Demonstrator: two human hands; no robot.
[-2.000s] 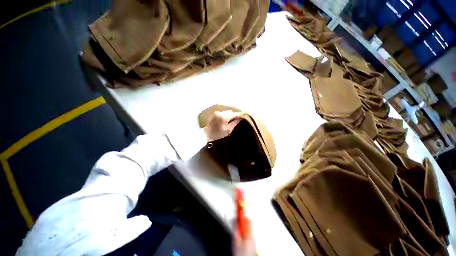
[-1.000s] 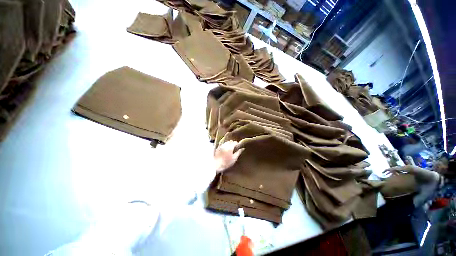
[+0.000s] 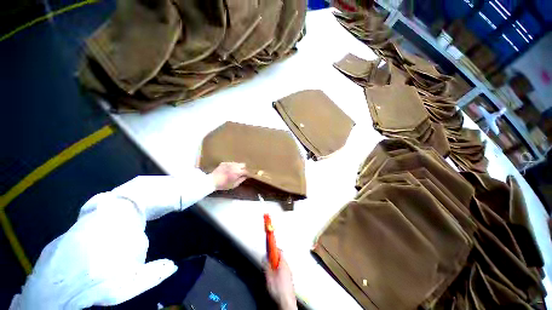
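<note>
A brown fabric pouch (image 3: 254,148) lies near the table's front edge, its hemmed opening towards me and slightly gaping, with a small dark tab at the right hem corner. My left hand (image 3: 230,175) holds the hem at the left part of the opening. My right hand (image 3: 279,280) is shut on an orange-red stick lighter (image 3: 271,242), its thin nose pointing at the opening. The nose tip is close to the hem; whether it touches is unclear. A second brown pouch (image 3: 316,121) lies flat just beyond, to the right.
Fanned stacks of brown pouches stand at the upper left (image 3: 200,36) and lower right (image 3: 399,242). More pouches (image 3: 399,109) and small folded brown pieces (image 3: 357,66) lie at the far right. The white table's (image 3: 163,133) left edge borders a dark floor with yellow lines. Shelves stand beyond.
The left hand has left the right-hand stack and now holds a pouch at the front edge. The second pouch lies beyond it. The lighter has come up to the opening. The view has swung back left.
</note>
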